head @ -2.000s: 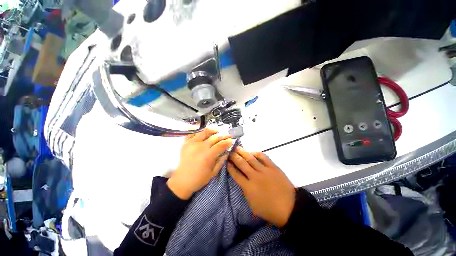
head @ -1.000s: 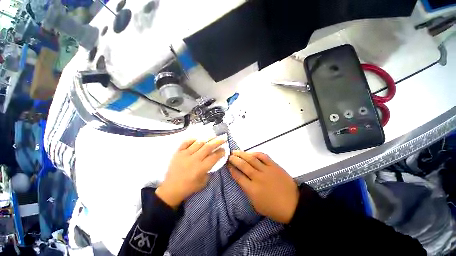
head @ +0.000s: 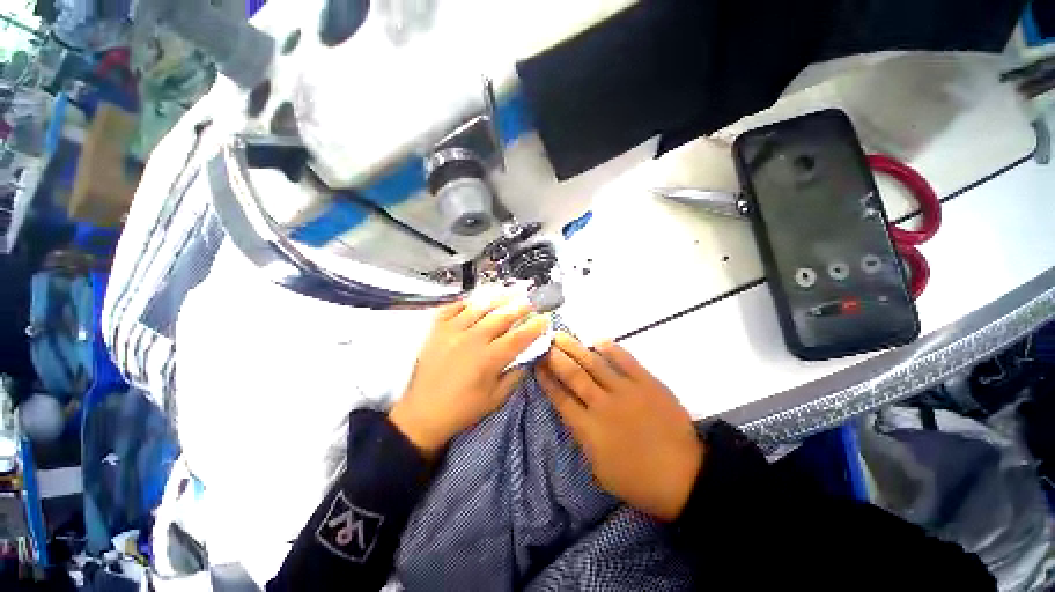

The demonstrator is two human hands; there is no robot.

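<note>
White fabric (head: 278, 405) lies left of the needle area and in front of the sewing machine (head: 405, 69). Dark checked fabric (head: 498, 486) hangs from the seam toward my lap. My left hand (head: 469, 364) presses the white fabric edge just in front of the presser foot (head: 532, 272). My right hand (head: 625, 422) holds the checked fabric edge beside it, fingertips close to the left hand's. The seam edge runs between the hands; the needle itself is too small to make out.
A black smartphone (head: 827, 237) lies over red-handled scissors (head: 920, 208), right of the needle area. Black strips (head: 648, 87) cross the machine head. A measuring tape strip (head: 879, 376) follows the table's front edge. Striped stacked pieces (head: 145, 278) stand at the left.
The camera view shifted and returned. My left hand drew back from the foot, then came forward again along the white edge. My right hand remains on the checked fabric.
</note>
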